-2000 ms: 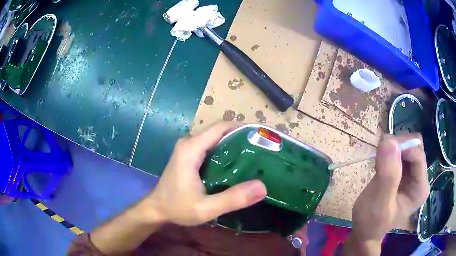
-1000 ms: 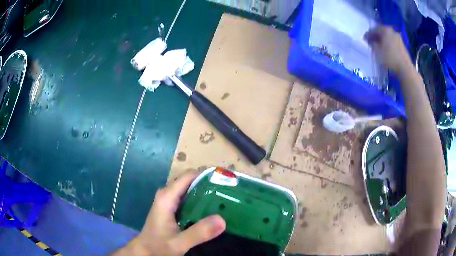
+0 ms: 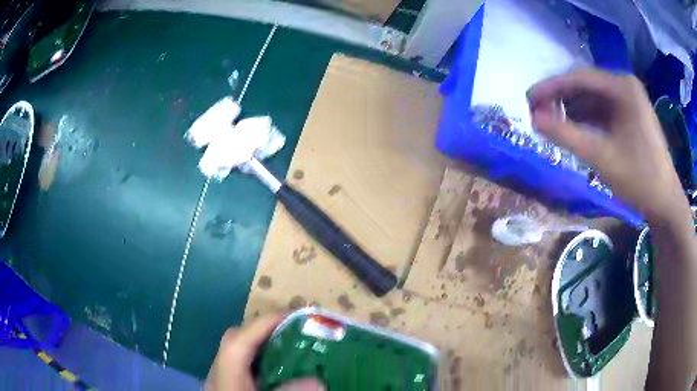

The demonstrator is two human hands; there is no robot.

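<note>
My left hand grips a glossy green shell by its left side at the bottom edge, partly cut off by the frame. A red-orange lamp piece in a silver surround sits near the shell's upper left rim. My right hand is over the blue parts bin, fingertips pinched on a small, blurred shiny piece with some red, seemingly a lamp piece. The white glue cup stands on a stained cardboard pad, with a pale applicator resting in it.
A black-handled hammer with a white-wrapped head lies across the cardboard mat and green table. More shells lie at right and left. A blue stool is at lower left.
My right hand has left the applicator in the cup and moved to the bin, now pinching a small piece. The shell in my left hand sits lower in view; the camera view has shifted.
</note>
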